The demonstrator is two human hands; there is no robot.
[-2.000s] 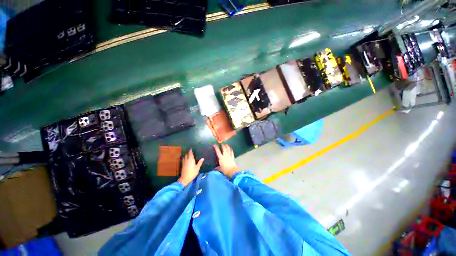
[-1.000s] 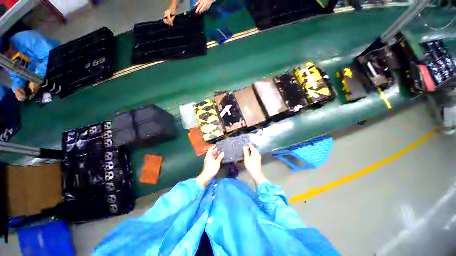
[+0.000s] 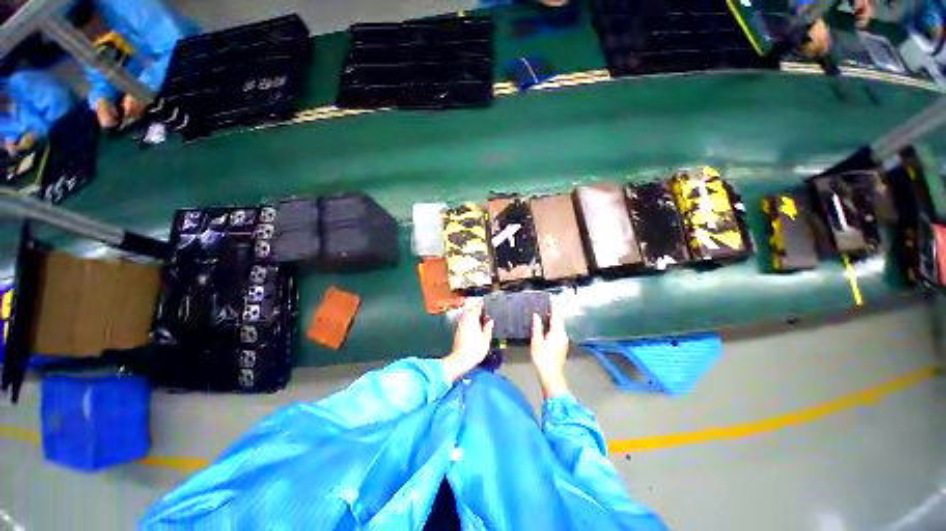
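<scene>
My left hand (image 3: 470,336) and my right hand (image 3: 550,340) hold a dark grey stack of cases (image 3: 517,313) between them, at the bench's near edge. Just left and beyond lies an orange-tan case (image 3: 440,287). Another orange-tan case (image 3: 334,317) lies alone, tilted, farther left. Matt dark grey cases (image 3: 354,230) stand in groups beside a glossy black blister tray (image 3: 213,311), which shows white marks with black holes along its right side. A row of stacks stands beyond my hands: yellow camouflage cases (image 3: 468,247), black patterned cases (image 3: 513,241), taupe cases (image 3: 560,239) and silver cases (image 3: 607,228).
A small white piece (image 3: 426,229) lies beside the row. An open cardboard carton (image 3: 95,306) is at the left end, with a blue plastic bin (image 3: 95,420) below. A blue lattice stool or basket (image 3: 664,363) is under the bench edge. Blue-sleeved people work opposite beside black trays (image 3: 417,62).
Two seconds ago my hands were at the bench's near edge. They now hold the dark grey stack that lay right of the orange-tan case. The view has swung, showing more of the far side.
</scene>
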